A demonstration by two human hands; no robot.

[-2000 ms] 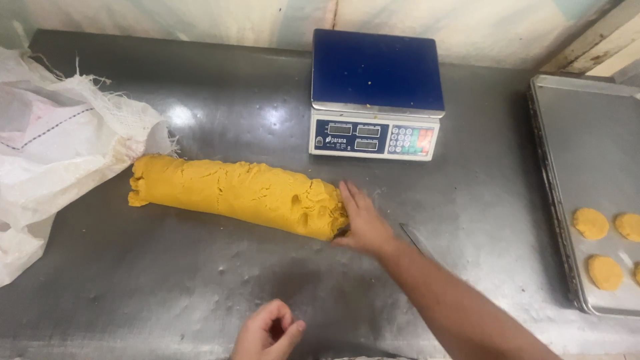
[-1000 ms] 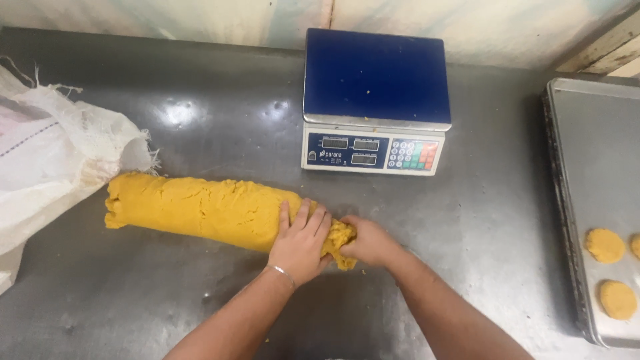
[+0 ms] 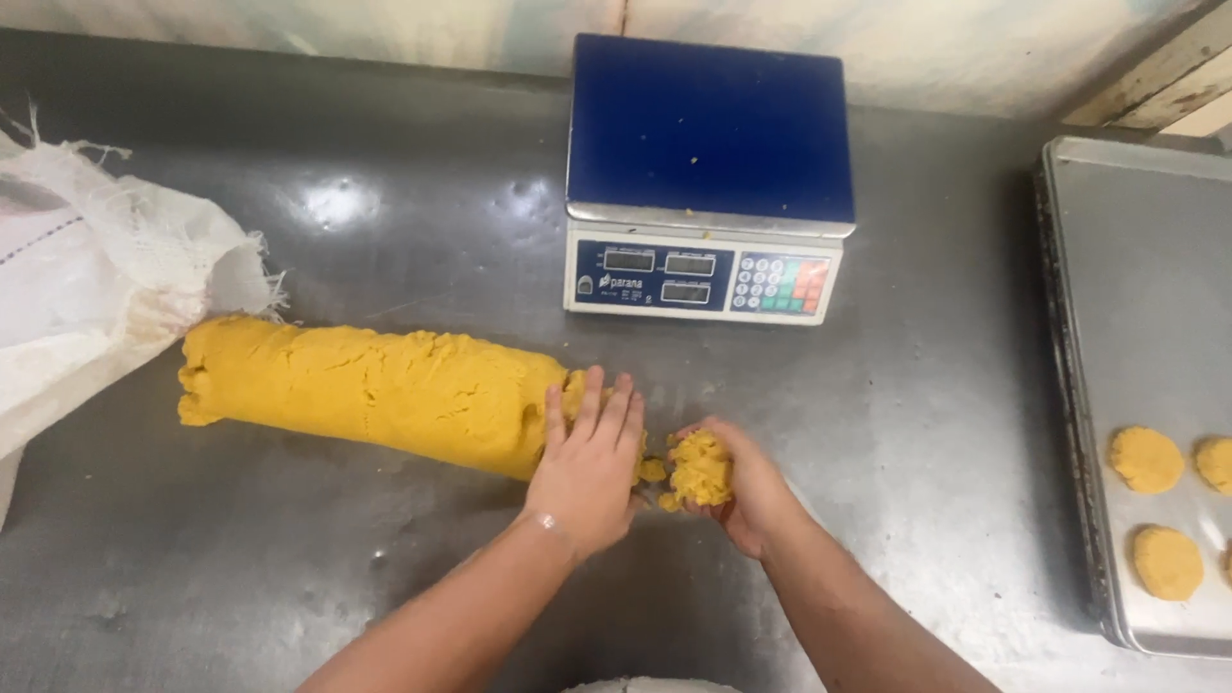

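Observation:
A thick log of yellow dough (image 3: 375, 395) lies on the metal table, its surface cracked. My left hand (image 3: 589, 462) rests on the log's right end with fingers spread, pressing on it rather than gripping round it. Just to the right, my right hand (image 3: 746, 486) holds a crumbly lump of dough (image 3: 702, 469), separate from the log. Small crumbs sit between the two hands. Above them stands a digital scale (image 3: 710, 135) with a blue platform that bears a few crumbs.
At the left, a white woven sack (image 3: 115, 260) with frayed edges meets the log's left end. On the right, a metal baking tray (image 3: 1068, 385) holds several flat dough rounds (image 3: 1145, 460). A wall runs behind the table.
My left hand came from the near edge onto the log's right end. My right hand, earlier at that end, has moved a little right with a broken-off lump.

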